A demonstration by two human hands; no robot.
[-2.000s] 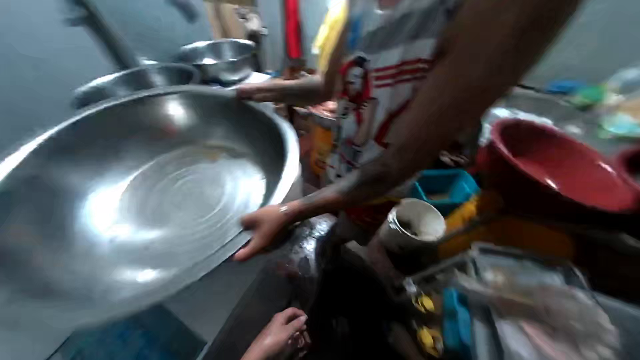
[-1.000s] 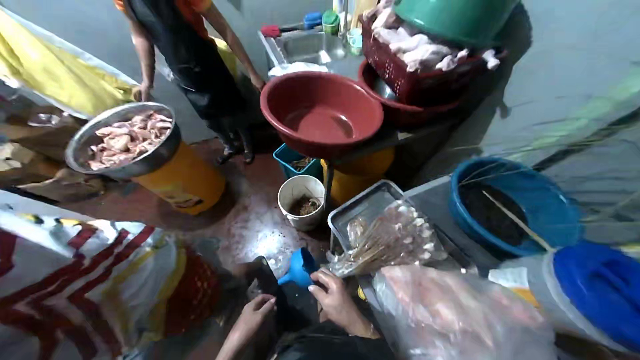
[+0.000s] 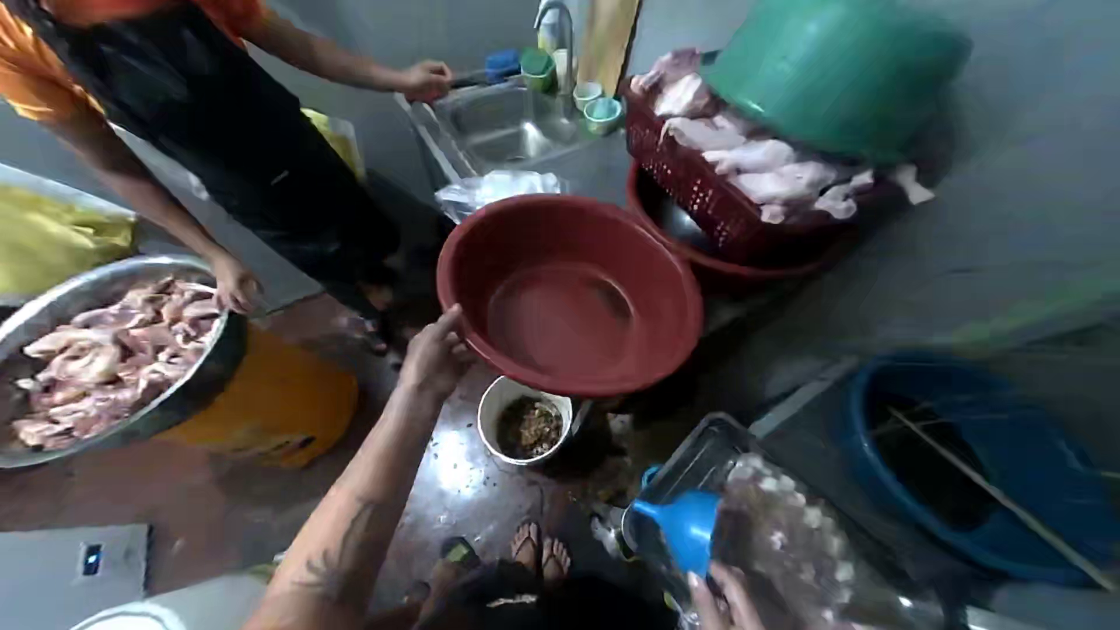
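Note:
A large red plastic basin, with nothing in it, is at the middle of the head view. My left hand touches its left rim, the fingertips at the edge. Low in the view, my right hand holds a blue plastic funnel over a clear tray. Skewered pieces of food in the tray lie to the right of the funnel. A white bucket with dark scraps stands below the basin.
A co-worker in a black apron stands at the left, one hand on a metal basin of raw chicken. Behind are a steel sink and a dark red crate of chicken under a green tub. A blue basin is at the right.
My left hand has moved out to the red basin's rim. My right hand still has the blue funnel, now over the tray. The co-worker's far hand is now by the sink. The view has shifted.

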